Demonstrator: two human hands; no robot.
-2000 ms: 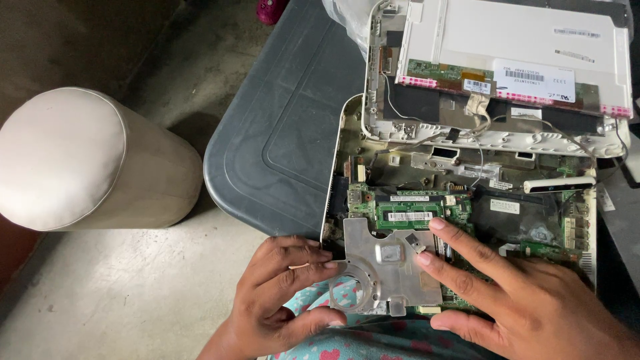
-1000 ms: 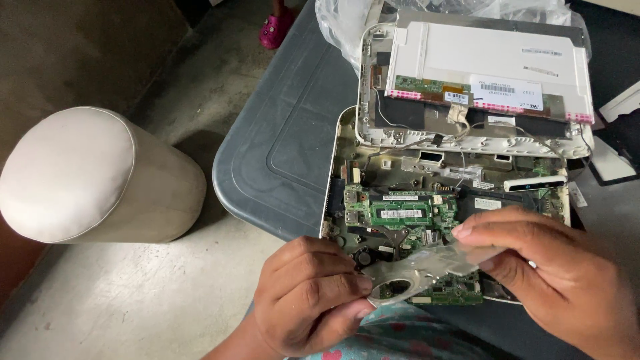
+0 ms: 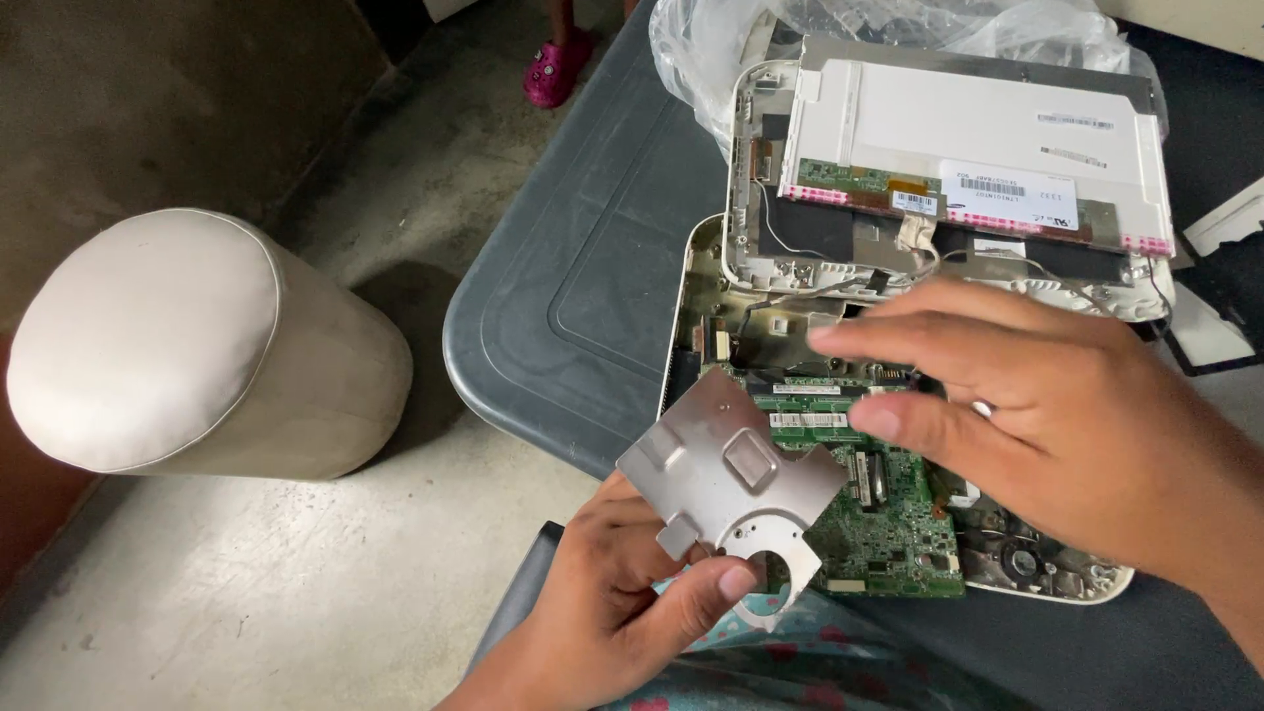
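Observation:
My left hand (image 3: 632, 583) pinches a thin metal plate (image 3: 706, 454) with a round cutout between thumb and fingers, tilted above the opened laptop base. My right hand (image 3: 1017, 405) hovers over the base, thumb and fingers apart, holding nothing. Below it lies a green laptop motherboard (image 3: 889, 533) with a memory module (image 3: 810, 420) in its slot, partly covered by hand and plate. Behind the base, a white laptop lid frame (image 3: 736, 217) carries a detached LCD panel (image 3: 938, 109), back side up, with a cable attached.
A grey plastic table (image 3: 553, 267) supports the parts. Clear plastic bagging (image 3: 691, 59) lies behind the panel, and white-and-black frame pieces (image 3: 1210, 326) are at the right. A round upholstered stool (image 3: 148, 336) stands on the floor at left. Another person's foot in a pink clog (image 3: 555, 71) shows beyond the table.
The metal plate, earlier lying over the motherboard under both hands, has been lifted and turned up in my left hand. My right hand has let go of it and moved up over the base.

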